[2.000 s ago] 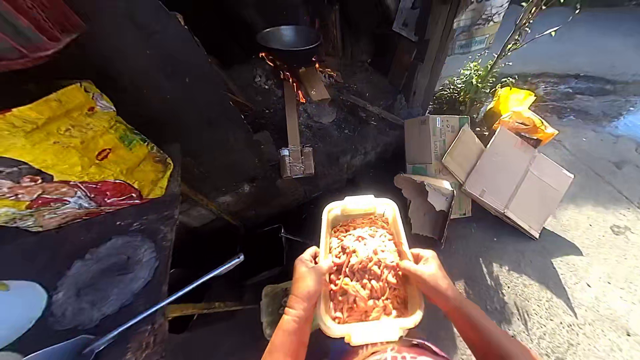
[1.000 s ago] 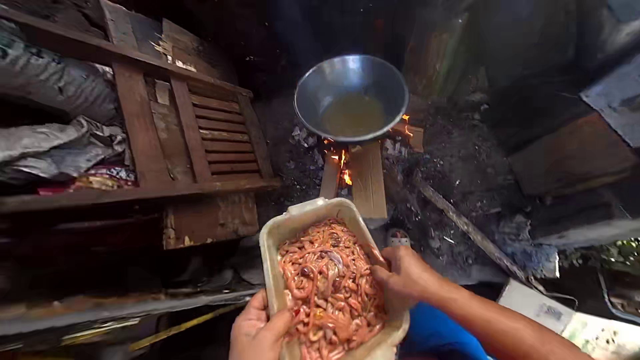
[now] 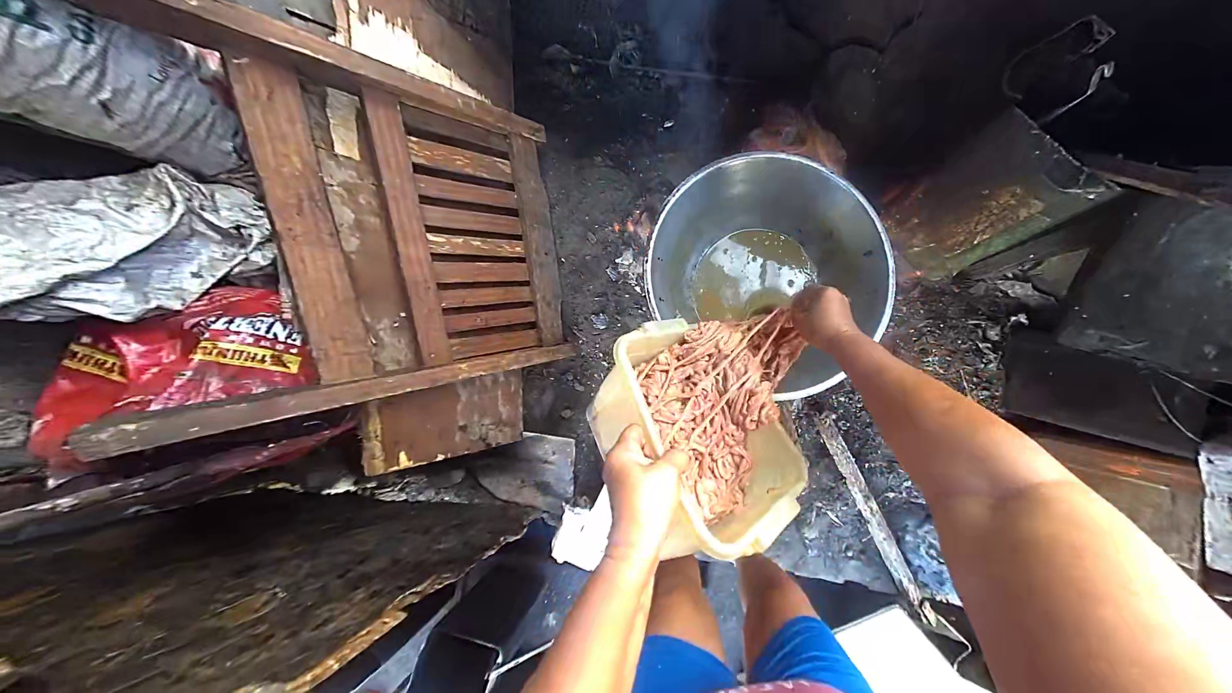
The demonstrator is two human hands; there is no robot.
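Note:
My left hand (image 3: pixel 643 486) grips the near left rim of a cream plastic tub (image 3: pixel 770 472), which tilts toward a deep metal pan (image 3: pixel 861 250). The tub holds a heap of pinkish, stringy raw meat pieces (image 3: pixel 707 414), perhaps intestines. My right hand (image 3: pixel 823 316) is closed on several strands of it at the tub's far right side, above the pan; its fingertips are partly hidden. Yellowish oil or liquid (image 3: pixel 756 269) lies in the bottom of the pan, which sits over a fire (image 3: pixel 794 140).
A slatted wooden frame (image 3: pixel 414 231) stands at left beside grey sacks (image 3: pixel 106 231) and red printed bags (image 3: pixel 212 346). Flames and smoke rise behind the pan. A wooden stick (image 3: pixel 871 510) lies at its near right. Dark boards (image 3: pixel 1145 289) lean at right.
The tub has moved from in front of the pan to its near rim and now tilts. My right hand has left the tub's side and taken hold of meat strands. The view has swung toward the fire.

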